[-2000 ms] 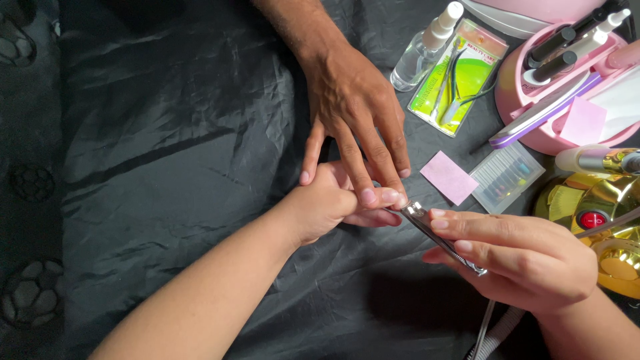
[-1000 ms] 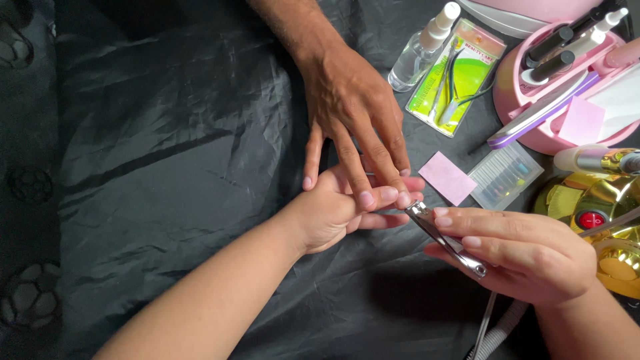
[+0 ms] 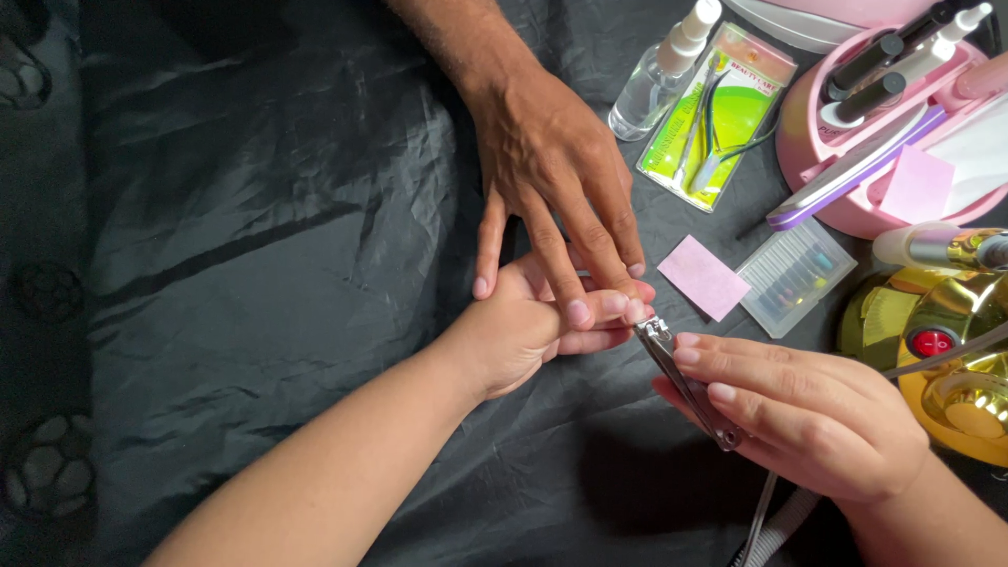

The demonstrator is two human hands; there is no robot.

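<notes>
Another person's hand (image 3: 551, 165) reaches in from the top, palm down with fingers spread. My left hand (image 3: 528, 327) lies under its fingers and grips one fingertip between thumb and fingers. My right hand (image 3: 803, 409) holds a metal nail clipper (image 3: 687, 383) slantwise, its jaws touching the tip of that held finger. Whether the jaws are closed on the nail cannot be told. Part of my left hand's fingers is hidden beneath the other person's hand.
A spray bottle (image 3: 657, 75), packaged cuticle nippers (image 3: 717, 126), a pink pad (image 3: 703, 277) and a clear case of drill bits (image 3: 795, 277) lie at right. Beyond them are a pink organizer (image 3: 803, 150) with bottles and a file, and a gold device (image 3: 957, 354) with a red switch. Black sheeting (image 3: 260, 236) covers the table.
The clipper in my right hand has tilted slightly, its tail end now lower. My left hand keeps hold of the other person's finger.
</notes>
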